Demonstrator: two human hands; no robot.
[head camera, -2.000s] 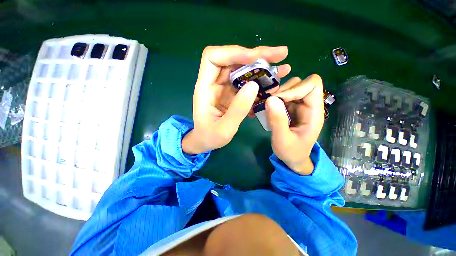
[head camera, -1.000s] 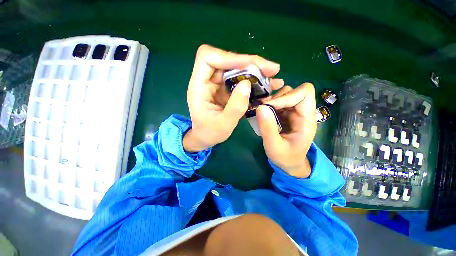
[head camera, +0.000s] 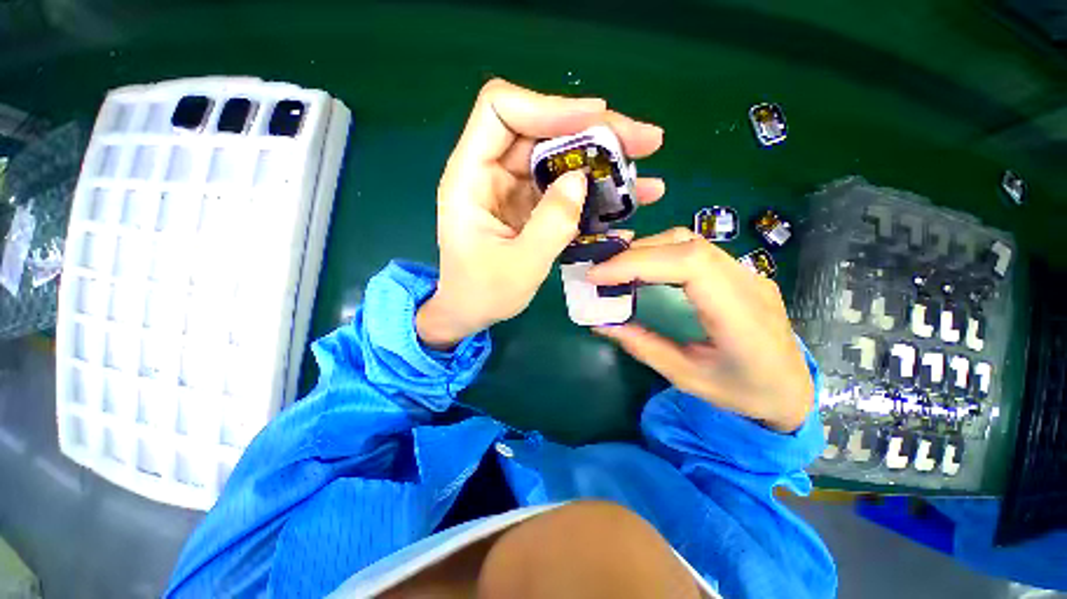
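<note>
My left hand holds the open watch case, silver-rimmed with gold and black inside, with the thumb pressed on its inner side. The display module, pale on its upturned face with a dark band, hangs just below the case. My right hand holds the module by its right side, index finger on the face and thumb at the lower edge. The two parts meet below my left thumb; the thumb and small size hide how they join.
A stacked white tray at left holds three black-faced watches in its top row. Several open watch cases lie on the green mat at right. A clear tray with white L-shaped parts and a black tray are farther right.
My right hand has shifted right and opened its grip, showing the module's pale face. The case has tilted to show more of its inside. Another loose case now shows beside my right hand.
</note>
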